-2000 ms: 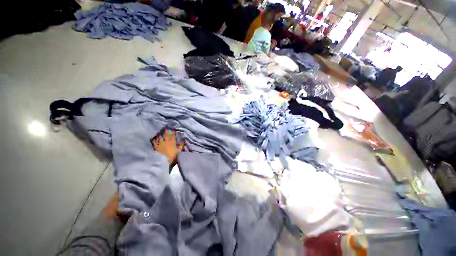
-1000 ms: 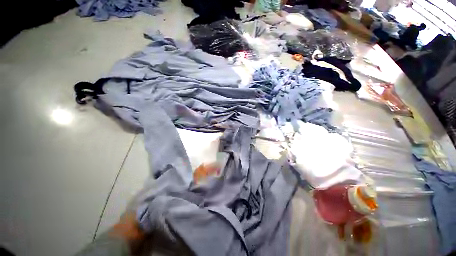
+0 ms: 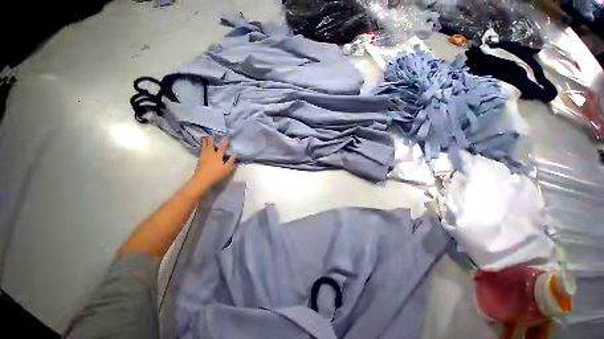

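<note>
A blue-grey shirt (image 3: 371, 251) lies spread at the near side of the table, with a black hanger hook (image 3: 326, 293) showing on it. Beyond it lies a flat stack of blue-grey shirts on hangers (image 3: 285, 126), with several black hooks (image 3: 147, 99) together at its left end. My left hand (image 3: 214, 161) reaches in from the lower left. Its fingers are spread on the stack's near edge, close to the collar end. My right hand is not in view. The near shirt is cut off by the bottom edge.
A heap of narrow blue-grey strips (image 3: 450, 106) and a crumpled white pile (image 3: 497, 212) lie right of the shirts. A pink-red jar (image 3: 506, 293) stands at lower right beside something amber. Plastic bags with dark contents (image 3: 324, 20) and a black garment (image 3: 516, 66) lie farther back.
My left hand has moved from the near shirt forward to the hanger stack. The other hand has left the view. The near shirt is spread wider and apart from the stack. The view has tilted down.
</note>
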